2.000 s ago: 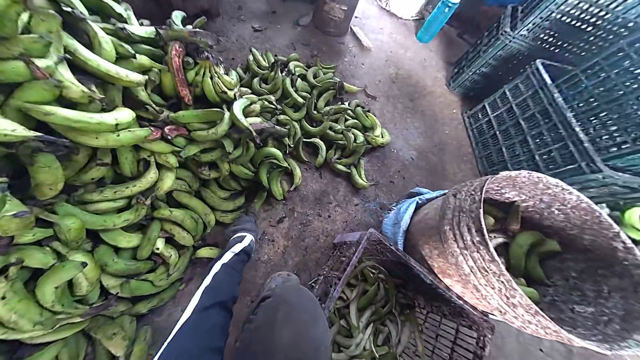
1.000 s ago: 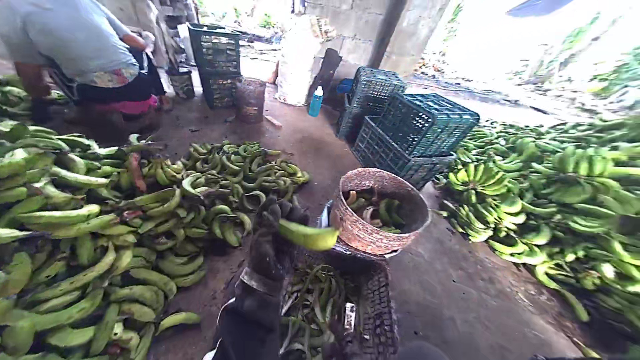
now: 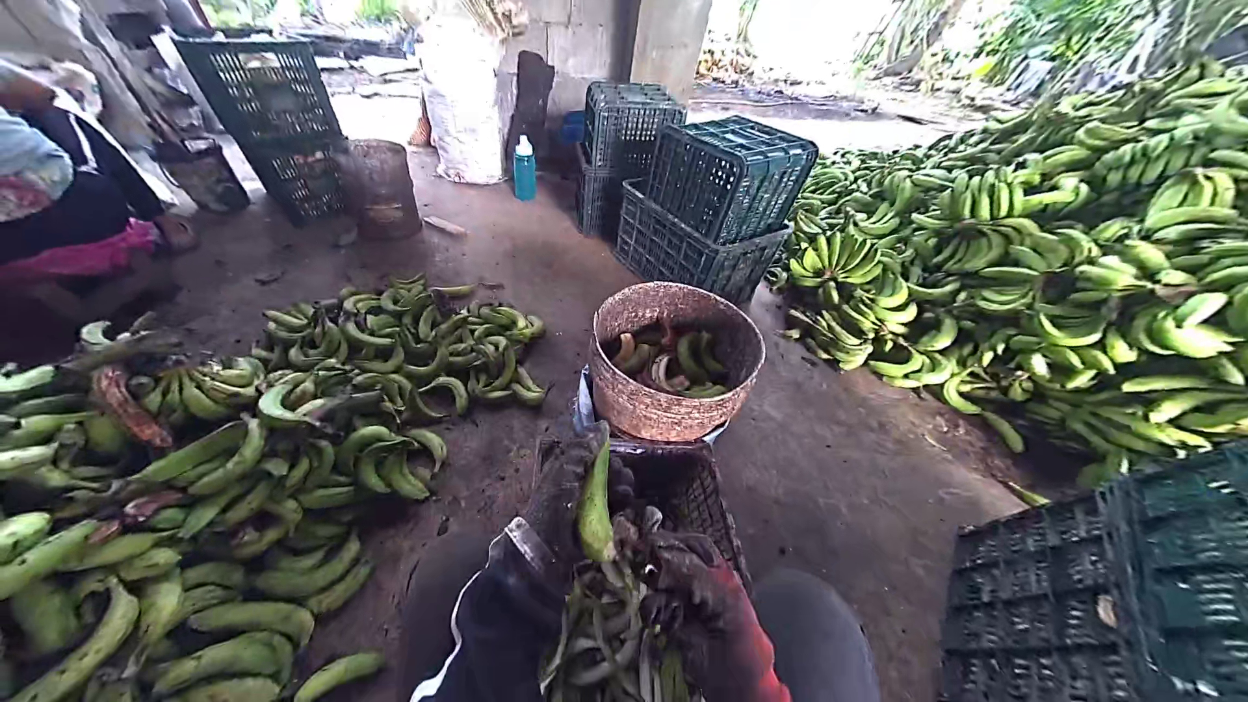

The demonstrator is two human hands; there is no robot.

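Observation:
My left hand (image 3: 567, 492), in a dark glove, is closed around a green plantain (image 3: 595, 502), which points upward. My right hand (image 3: 682, 575), gloved with a reddish cuff, is close to the plantain's lower end with its fingers curled; whether it holds something small is hidden. Beneath both hands, a dark plastic crate (image 3: 717, 507) contains green plantain peels (image 3: 609, 634). Just beyond the crate stands a round, stained bucket (image 3: 673, 414) with several plantains or peeled pieces (image 3: 682, 361) inside.
Green plantains (image 3: 244, 487) are heaped on the floor at left, and a larger pile (image 3: 1053, 273) of bunches lies at right. Dark green crates (image 3: 721, 185) are stacked beyond the bucket, others (image 3: 1102, 585) at lower right. A bottle (image 3: 525, 171) stands farther back. A person (image 3: 68, 185) sits at far left.
The view has lifted since the first frame. One second ago my left hand held a plantain lying roughly sideways; now the plantain is upright and my right hand is beside it.

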